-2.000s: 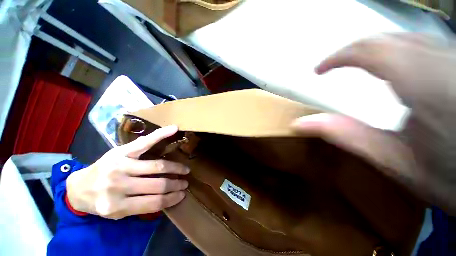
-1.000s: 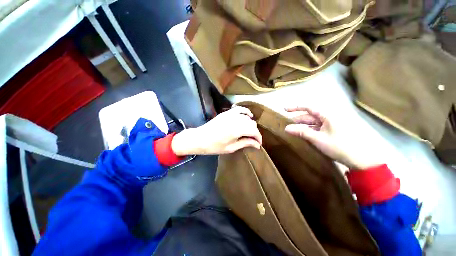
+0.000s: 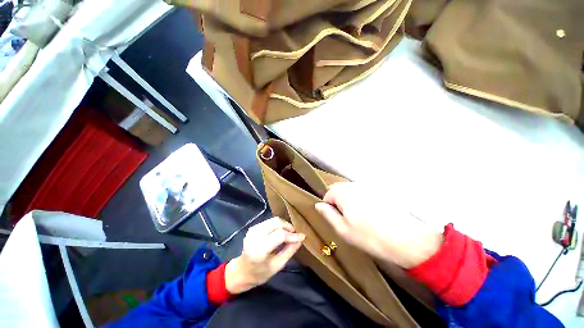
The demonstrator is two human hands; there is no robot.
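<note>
The tan-brown tote bag lies across the dark-aproned lap against the white table edge, its mouth narrowly open. A metal ring shows inside the far end of the mouth, and a gold-coloured fastener sits on the near panel. My right hand holds the bag's upper edge between thumb and fingers. My left hand is at the bag's near side with its fingertips pinched together; whether they hold the edge or a thread is too small to tell.
Other brown bags with pale bound edges lie on the white-covered table. Dark-tipped snips on a black cord lie at the right. A metal stool and red crates stand at the left.
My left hand has left the far end of the mouth and moved down to the near side. My right hand now grips the bag's edge. The mouth is narrower and the snips have come into view.
</note>
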